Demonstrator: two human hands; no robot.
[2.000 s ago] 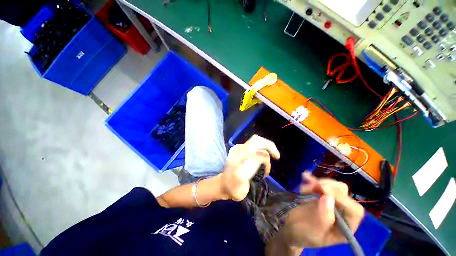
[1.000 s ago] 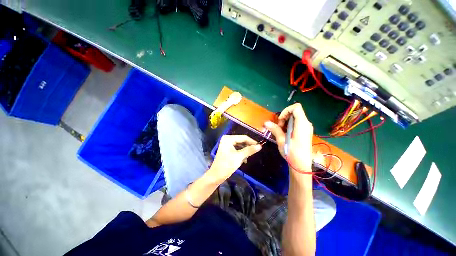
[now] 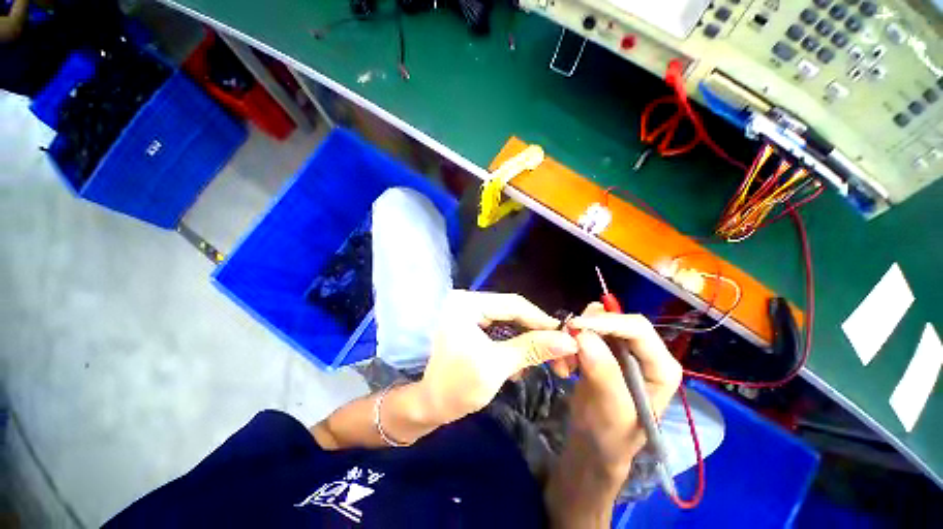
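Note:
My left hand holds a small dark cable assembly, mostly hidden by the fingers, over my lap. My right hand holds a grey pen-like test probe with a red collar and a thin metal tip pointing up and away. A red wire loops from the probe's lower end. The fingertips of both hands meet at the cable's thin lead end. The white test socket sits on the orange strip, apart from both hands.
A beige tester stands on the green bench. A yellow clamp grips the strip's left end, a black clip its right end. Blue bins stand beside my knees. Black parts lie left of the tester; a person's arm shows top left.
Both hands have drawn back from the orange strip's edge toward my lap and come together. The probe now points away from me. The camera view has shifted.

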